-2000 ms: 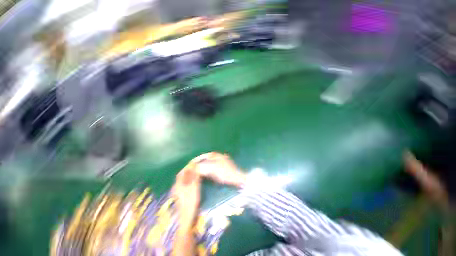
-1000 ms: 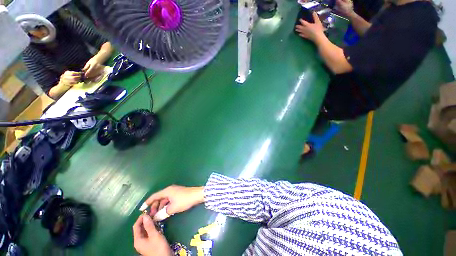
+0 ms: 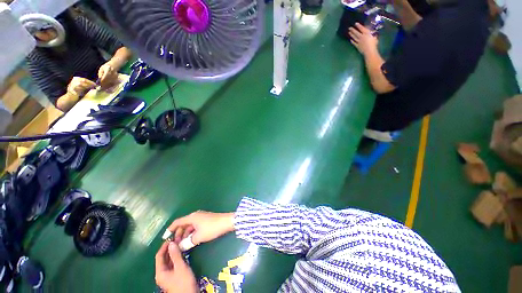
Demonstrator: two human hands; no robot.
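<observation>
My right hand [image 3: 207, 226] reaches in from the right in a striped sleeve, with white wraps on its fingers. My left hand [image 3: 174, 273] is at the lower edge, partly cut off. Their fingertips meet around a small part [image 3: 170, 241], mostly hidden by the fingers; its exact shape is unclear. Just right of my left hand lies a heap of small silvery parts with yellow tabs [image 3: 232, 277], cut off by the lower edge.
Two black fan heads [image 3: 102, 229] [image 3: 178, 125] lie on the green bench. A black parts pile [image 3: 48, 177] lines the left side. A grey fan with magenta hub [image 3: 192, 16] hangs above, beside a white post [image 3: 280, 48]. People sit at upper left and upper right.
The two black fan heads have shifted up and right along the bench. My hands stay together in nearly the same place. The person at upper right has shifted their arms. The early blur is gone.
</observation>
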